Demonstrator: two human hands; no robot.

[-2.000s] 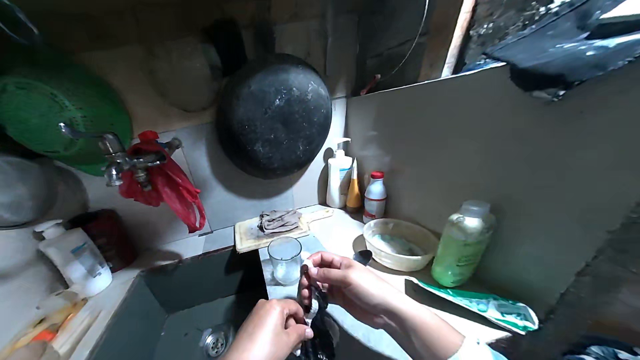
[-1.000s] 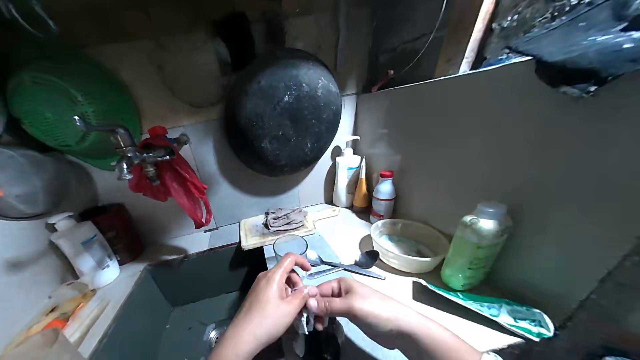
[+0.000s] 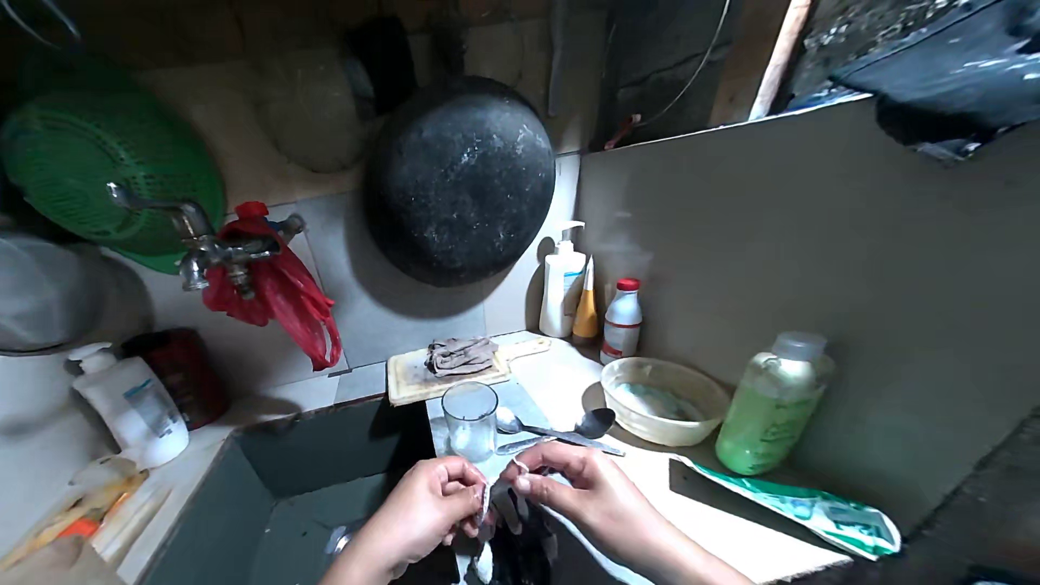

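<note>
My left hand [image 3: 431, 508] pinches a thin pale strip [image 3: 486, 500] between thumb and fingers, over the right edge of the sink. To its right, my right hand [image 3: 581, 496] has thumb and forefinger closed around another thin pale end; whether both ends belong to one piece cannot be told. Dark, glossy material [image 3: 520, 540] hangs or lies below the hands, partly hidden. Just beyond them stands a clear drinking glass [image 3: 470, 422]. Spoons [image 3: 595, 423] and other cutlery lie to the right of the glass.
The grey sink [image 3: 317, 520] is at lower left, below a faucet [image 3: 219, 252] with a red plastic bag [image 3: 284, 292]. A cutting board [image 3: 406, 379] holds a folded cloth [image 3: 461, 356]. At right are a plastic bowl [image 3: 666, 433], a green-liquid bottle [image 3: 768, 414] and a green packet [image 3: 821, 508].
My hands, close together a second ago, are now slightly apart. The cutlery by the glass, largely hidden two seconds ago, shows now.
</note>
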